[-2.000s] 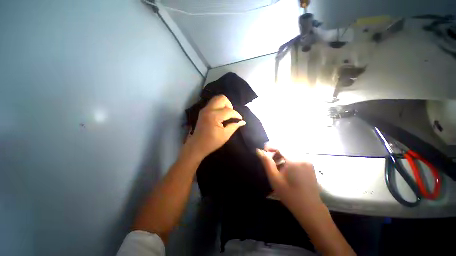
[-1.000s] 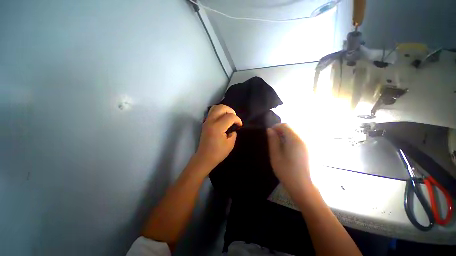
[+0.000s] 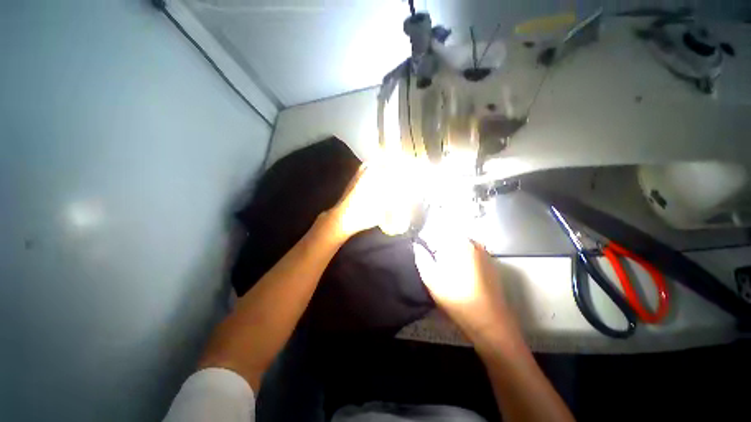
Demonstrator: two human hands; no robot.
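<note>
A black garment piece lies bunched on the pale table left of the needle area, and part of it hangs toward the front edge. My left hand is on the cloth just left of the needle, its fingers washed out by glare. My right hand is in front of the presser foot, its fingertips at the cloth's right edge. The glare hides the fingertips of both hands and the cloth under them. The cream-white sewing machine stands at the right.
Scissors with one dark and one red loop handle lie right of my right hand. A long dark strip runs diagonally from the needle area to the right. A blue-grey partition stands on the left.
Both hands have moved right with the cloth, from the partition side to the needle area. The view has also shifted. The scissors still lie on the table.
</note>
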